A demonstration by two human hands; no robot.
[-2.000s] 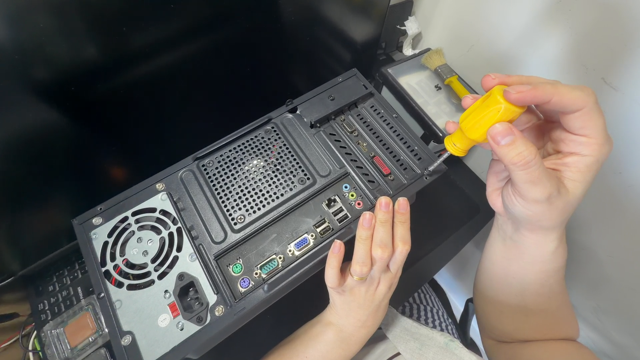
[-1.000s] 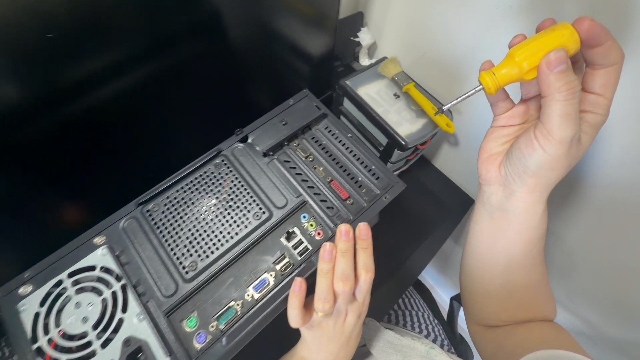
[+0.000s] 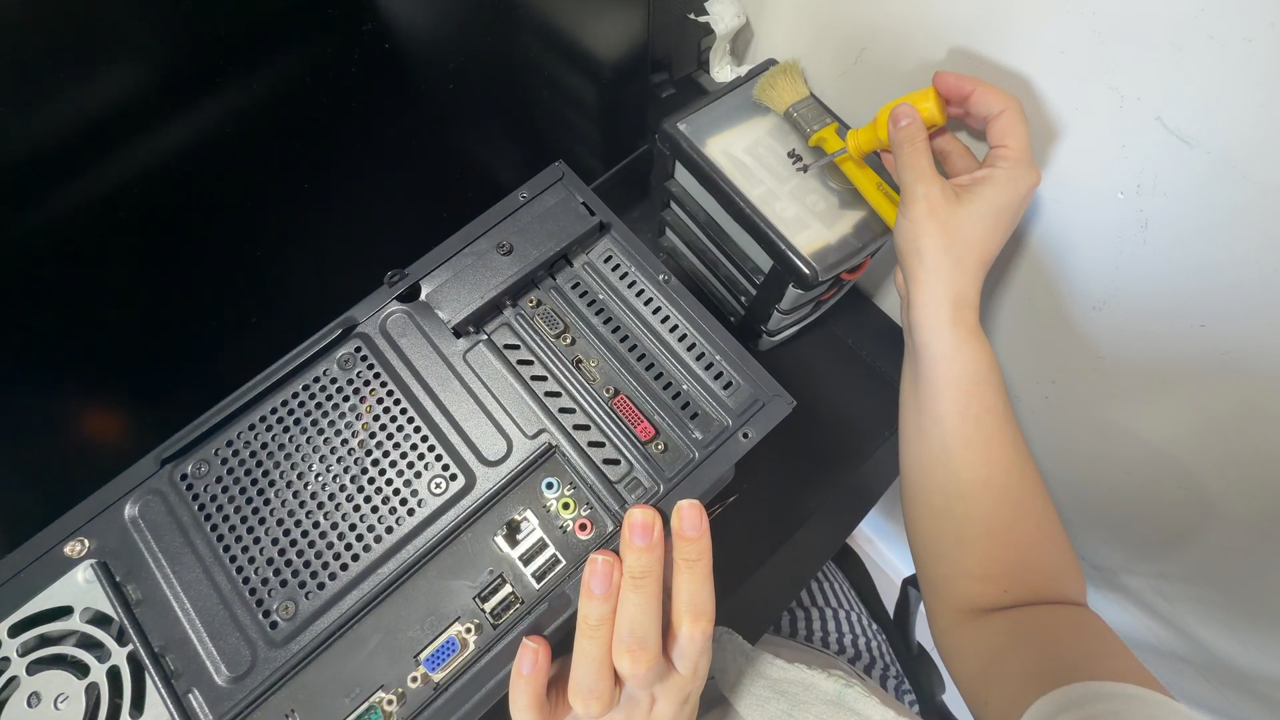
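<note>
A black computer case point(image 3: 480, 400) lies with its rear panel facing up, showing ports, slot covers and a perforated fan grille point(image 3: 320, 480). My left hand point(image 3: 640, 620) rests flat against the case's near edge beside the audio jacks, fingers extended, holding nothing. My right hand point(image 3: 950, 180) holds a yellow-handled screwdriver point(image 3: 895, 120) over a small drawer unit, its shaft pointing left. Dark screws or bits show at the screwdriver's tip; whether they cling to it or lie on the lid is unclear. Beneath the screwdriver, a yellow-handled paintbrush point(image 3: 820, 125) lies on the unit's clear top.
The black-framed drawer unit point(image 3: 720, 240) stands beyond the case's right end, against a white wall point(image 3: 1150, 300). A large dark glossy screen point(image 3: 250, 150) is behind the case. Crumpled white tissue point(image 3: 725, 40) sits behind the drawers. Black tabletop point(image 3: 840, 400) extends below them.
My right hand has moved the screwdriver away from the case's right corner to over the drawer unit. My left hand stays at the case's edge. The view has shifted right and closer.
</note>
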